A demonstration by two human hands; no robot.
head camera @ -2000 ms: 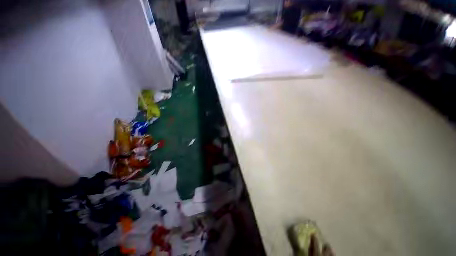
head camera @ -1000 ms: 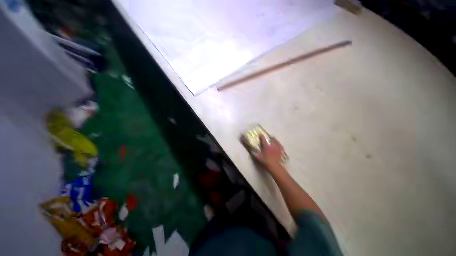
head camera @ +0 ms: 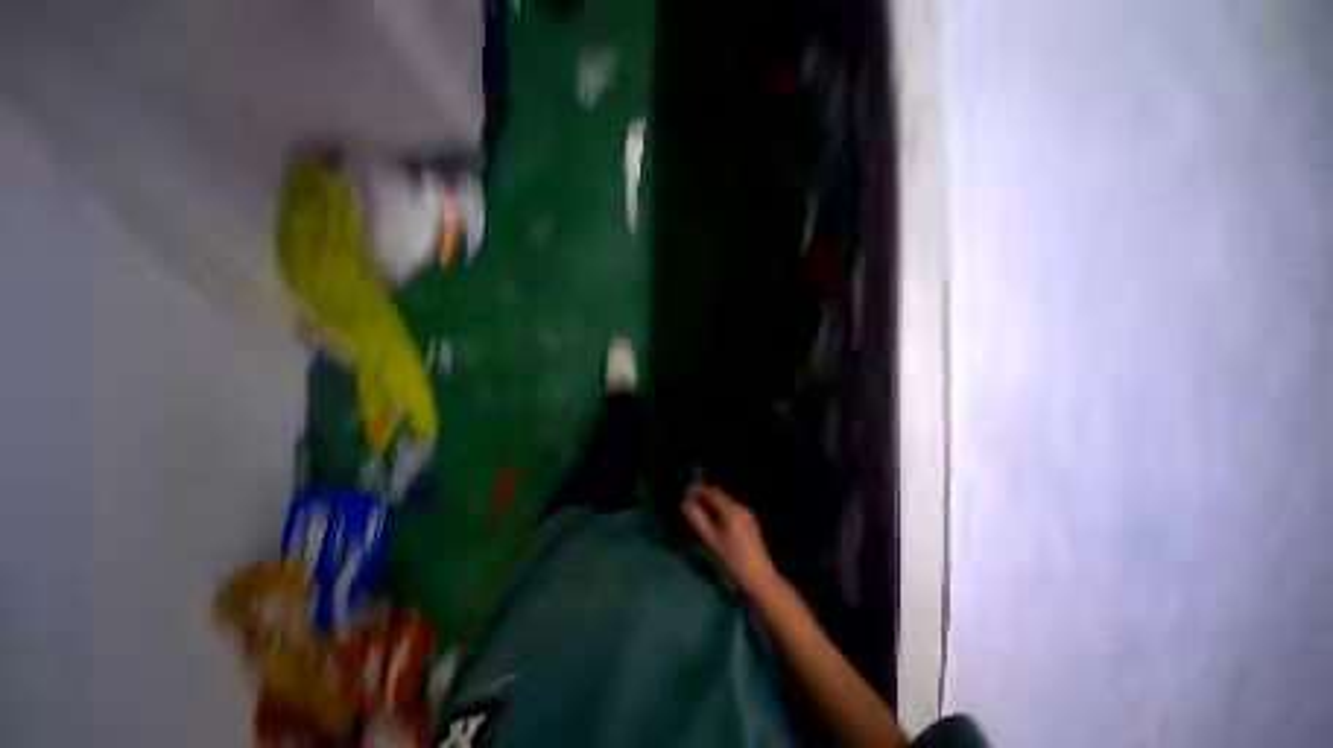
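My right hand (head camera: 719, 523) is low in the centre, in front of my green shirt and left of the table's edge. It is bare and blurred, with its fingers bent. I cannot tell whether it holds anything. My left hand is out of the picture. A wide white sheet (head camera: 1133, 365) lies flat on the long table at the right, close to the pale table edge (head camera: 921, 380).
Green floor (head camera: 563, 278) runs between the table and a pale wall (head camera: 132, 439). A yellow bag (head camera: 351, 300), a blue bag (head camera: 336, 548) and orange bags (head camera: 373, 680) lie along the wall. White and red scraps lie on the floor. Below the table edge it is dark.
My right hand has left the yellowish wrapped block on the table and moved beside my body. The view has moved forward along the table and turned; the block and brown stick are out of view.
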